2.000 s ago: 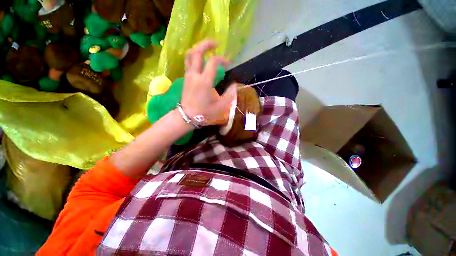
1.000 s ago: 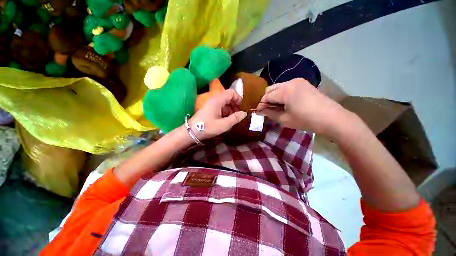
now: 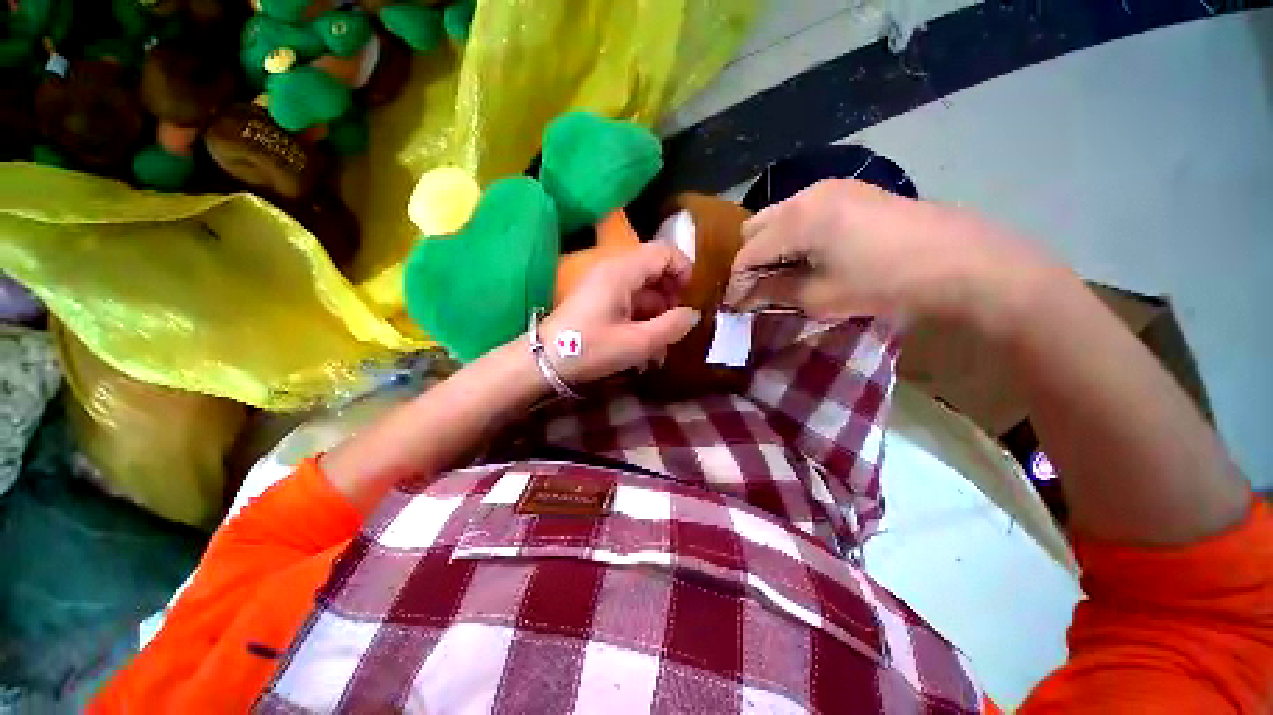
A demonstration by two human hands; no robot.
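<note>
A plush toy lies across my lap. Its green lobes (image 3: 485, 273) and yellow ball (image 3: 444, 201) point left, with an orange stem (image 3: 584, 268) in the middle. The brown base (image 3: 719, 240) is at the right, with a white care label (image 3: 729, 338) on it. My left hand (image 3: 621, 314) grips the toy where the stem meets the base, thumb on the brown plush. My right hand (image 3: 810, 259) is at the base just above the label, fingertips pinched together. A thin dark line shows by the fingertips; I cannot tell if it is the needle.
A yellow woven sack (image 3: 210, 300) full of similar toys (image 3: 272, 147) stands at the upper left. An open cardboard box (image 3: 1152, 335) is on the floor at the right, partly behind my right forearm, with a small round pinkish item (image 3: 1043, 464). A dark stripe (image 3: 963, 56) crosses the floor.
My right hand was out of view, with thread taut to the right; it came back to the base beside the label. My left hand, earlier spread and blurred over the toy, now grips it.
</note>
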